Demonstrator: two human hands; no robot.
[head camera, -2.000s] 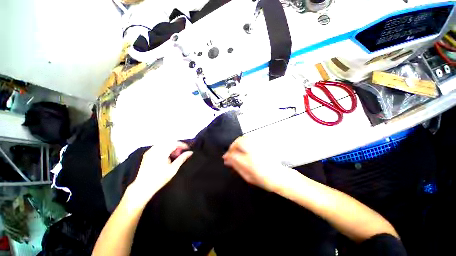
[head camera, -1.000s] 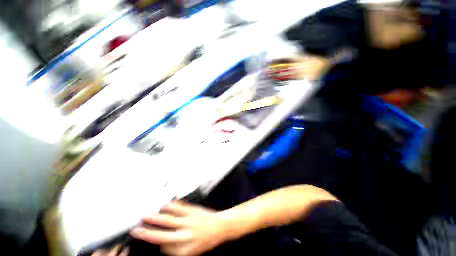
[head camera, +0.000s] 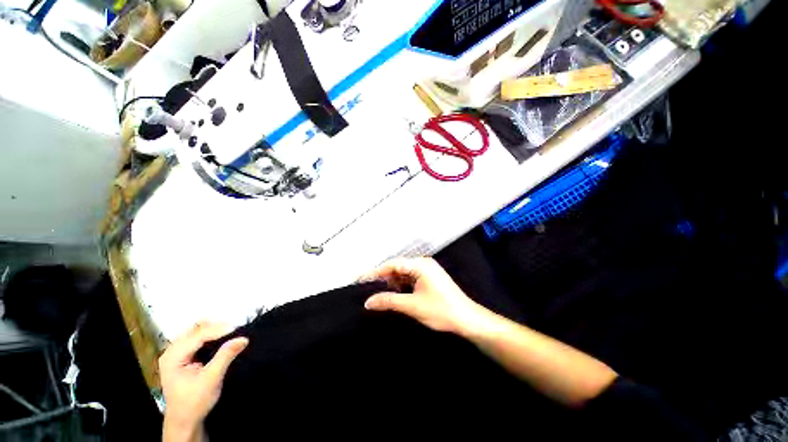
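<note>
A black garment piece (head camera: 302, 345) lies over the table's front edge and hangs down below. My left hand (head camera: 197, 371) pinches its upper edge at the left, thumb on top. My right hand (head camera: 423, 298) pinches the same edge farther right, and the edge runs nearly straight between them. The presser foot and needle area (head camera: 292, 181) is above, with no cloth under it. The white sewing machine (head camera: 259, 112) has a blue stripe and a black strap (head camera: 302, 73) over it. A thin dark thread (head camera: 367, 210) crosses the table.
Red-handled scissors (head camera: 451, 147) lie right of the needle area. A wooden ruler (head camera: 562, 82) rests on a clear plastic bag (head camera: 553, 112). A blue crate (head camera: 557, 190) is below the table's right edge. The white table (head camera: 207, 268) has a worn wooden left edge. Another red-handled tool (head camera: 631, 10) is at top right.
The view swung right and came back. The garment edge, earlier bunched near the needle area, is now stretched between my hands at the table's front. My hands are farther apart.
</note>
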